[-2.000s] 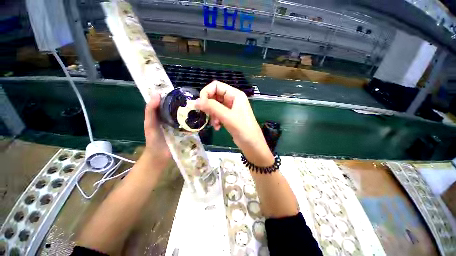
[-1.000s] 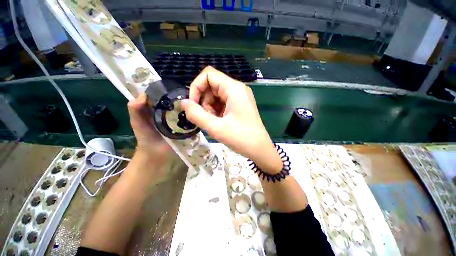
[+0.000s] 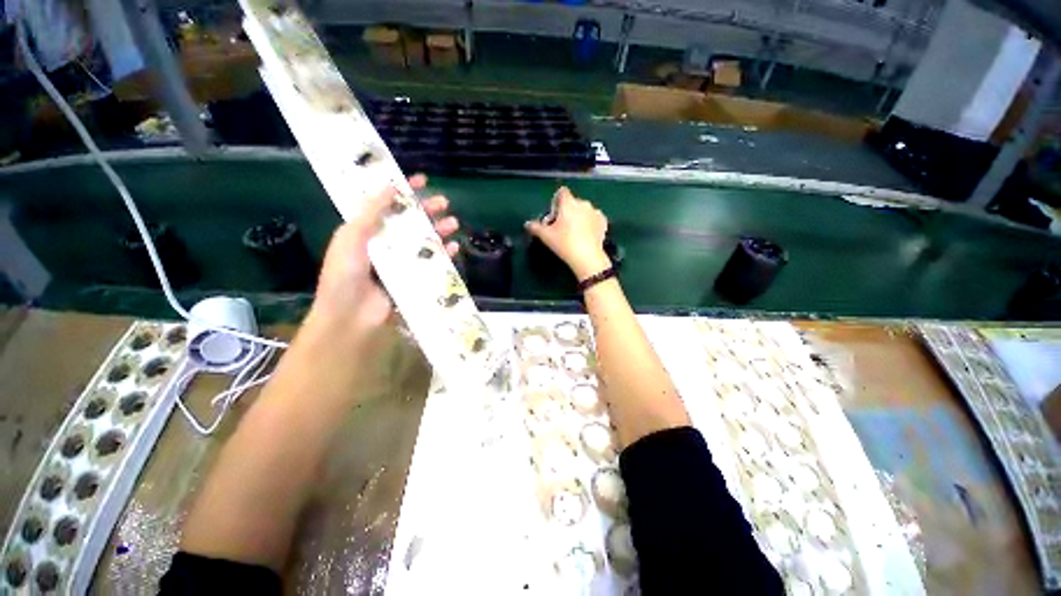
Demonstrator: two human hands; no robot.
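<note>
My left hand (image 3: 370, 262) holds a long white liner strip (image 3: 337, 140) upright and tilted, its fingers spread behind and beside it. The strip has a row of small dark openings and tan patches. My right hand (image 3: 572, 233) reaches over the green conveyor belt (image 3: 663, 233), its fingers on a black cylindrical housing that it mostly hides. Another black housing (image 3: 486, 263) stands on the belt between my hands. Adhesive sheets (image 3: 762, 431) with round outlines lie on the bench in front of me.
More black housings (image 3: 750, 268) stand along the belt. A small white fan (image 3: 221, 334) with a cable sits at left. Perforated holder strips (image 3: 87, 442) lie at both bench sides. A black tray (image 3: 477, 134) and a cardboard carton (image 3: 745, 111) are beyond the belt.
The housing held at the strip has left my left hand. My right hand has moved forward from it to the belt. The left hand still holds the strip, now with fingers more spread.
</note>
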